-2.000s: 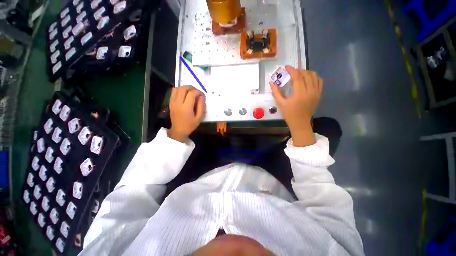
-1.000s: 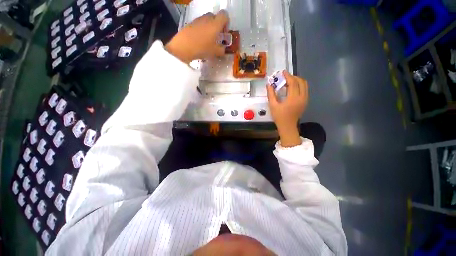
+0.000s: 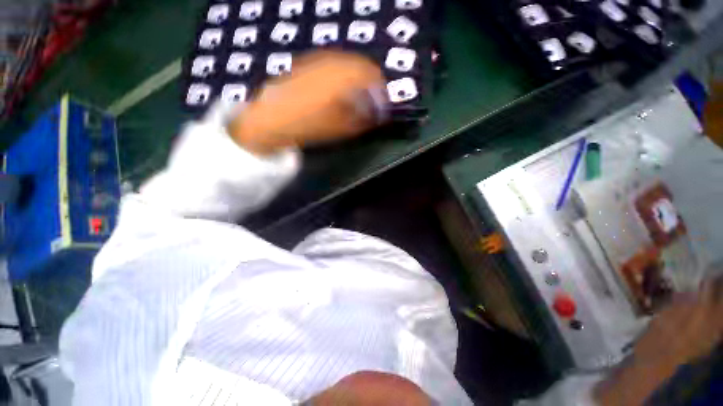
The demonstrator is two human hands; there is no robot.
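The black parts tray (image 3: 305, 49) with rows of white housings lies at the top centre. My left hand (image 3: 317, 103) is over its lower edge, blurred, with a white housing (image 3: 369, 103) at its fingertips. On the press base (image 3: 507, 198) at right, the nest fixture (image 3: 659, 212) bears a white housing. My right hand (image 3: 674, 329) is blurred at the lower right, beside the second fixture (image 3: 644, 277); whether it holds anything cannot be told.
Another black tray (image 3: 591, 32) of housings is at the upper right. A blue box (image 3: 67, 182) with a red switch stands at left. The base bears a blue stick (image 3: 571, 173), a green item (image 3: 593, 161) and a red button (image 3: 564, 306).
The view has turned left. My left hand has moved from the nest fixture to the tray with a housing. The nest fixture now bears a housing; my right hand has moved up beside the second fixture.
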